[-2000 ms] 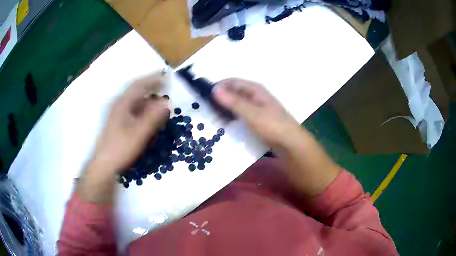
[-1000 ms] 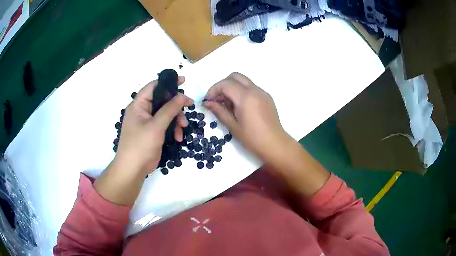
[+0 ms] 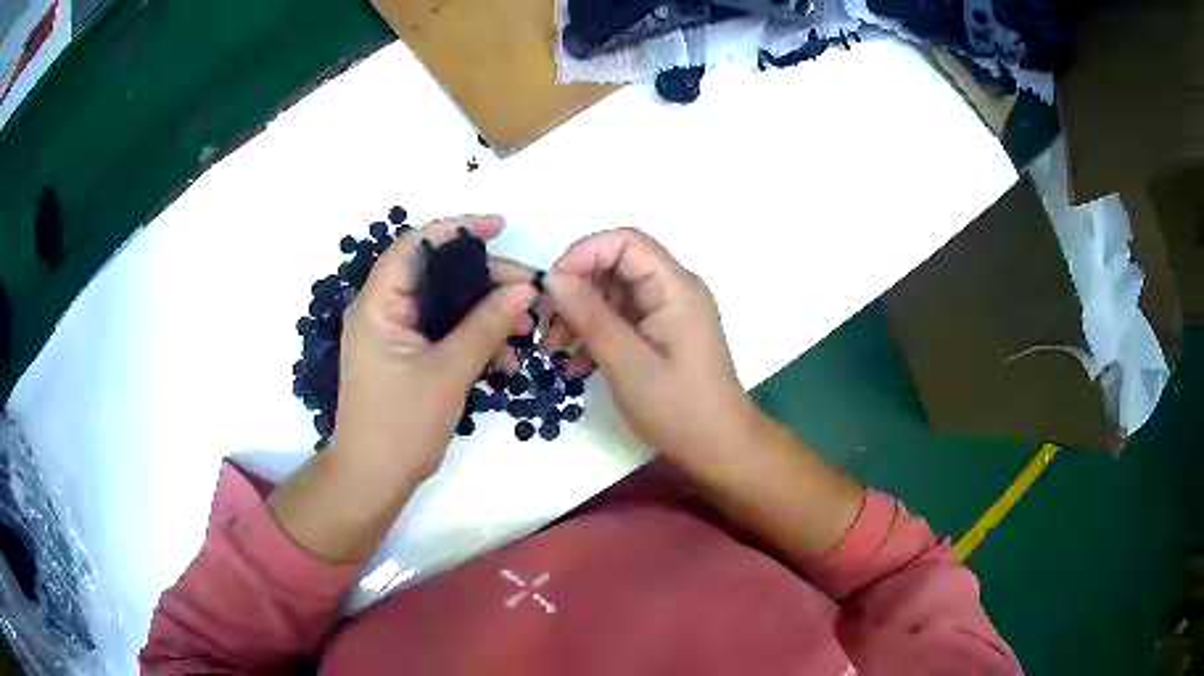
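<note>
My left hand [image 3: 409, 350] is bare and closed around a black housing [image 3: 453, 283], which stands up out of the fist above the discs. My right hand [image 3: 634, 324] is just right of it, thumb and forefinger pinched together on a tiny dark piece [image 3: 539, 280] that lies between both hands' fingertips. What the piece is, I cannot tell for sure. A heap of small black discs [image 3: 321, 346] lies on the white sheet [image 3: 845, 172], partly hidden under my left hand. More discs [image 3: 541, 396] lie below and between the hands.
A tan cardboard sheet [image 3: 495, 66] lies at the far edge. Black housings [image 3: 634, 24] are piled on a white liner [image 3: 588, 64] beside it. One dark piece [image 3: 679, 85] lies before the pile. An open carton [image 3: 990, 330] stands right. A clear plastic bag [image 3: 53, 555] is at lower left.
The right hand first held a long black housing; the left hand then took hold of one. Now the housing appears foreshortened, and the right fingertips have come against the left ones.
</note>
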